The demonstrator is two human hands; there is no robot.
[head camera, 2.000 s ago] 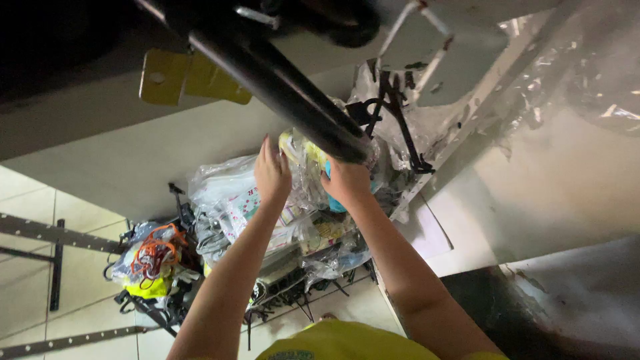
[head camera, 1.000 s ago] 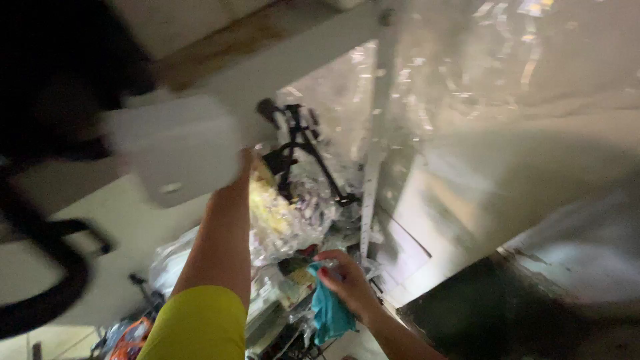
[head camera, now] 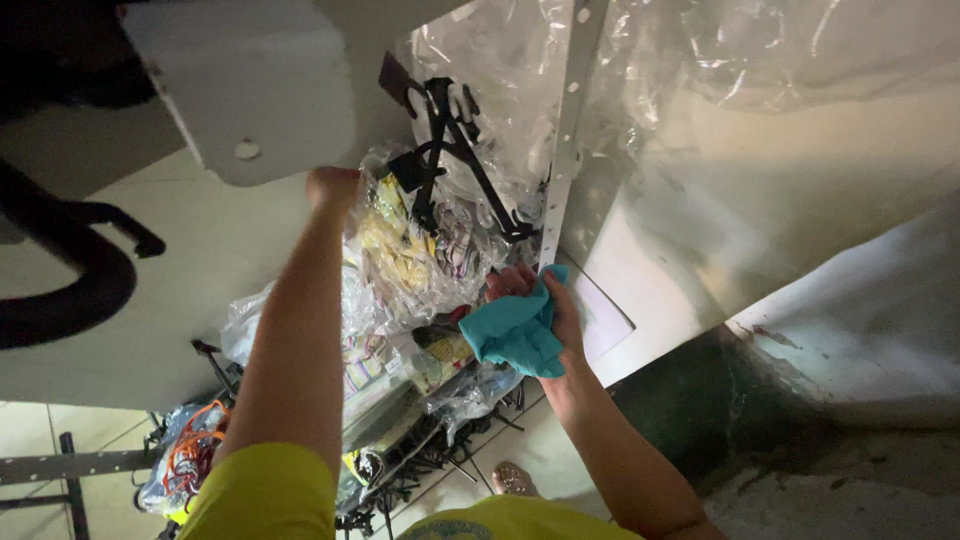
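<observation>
My right hand holds a crumpled teal cloth, pinched between thumb and fingers. At the left edge of a large clear plastic bag is my left hand, its fingers curled and partly hidden, so its hold on the bag cannot be told. Yellow and striped pieces show through the plastic. A black metal bracket or stand lies on the bag's upper part. Below the bag, more wrapped packets and printed fabric fill the rack.
A perforated metal upright stands right of the bag. Above left are a white plate with a hole and a curved black tube. Orange cord lies at lower left. Black hooks hang below; clear plastic sheeting covers the upper right.
The teal cloth, earlier low among the bags by my right hand, is now held up in it. My left hand has moved away from the right hand to the bag's far left side. The view has moved closer.
</observation>
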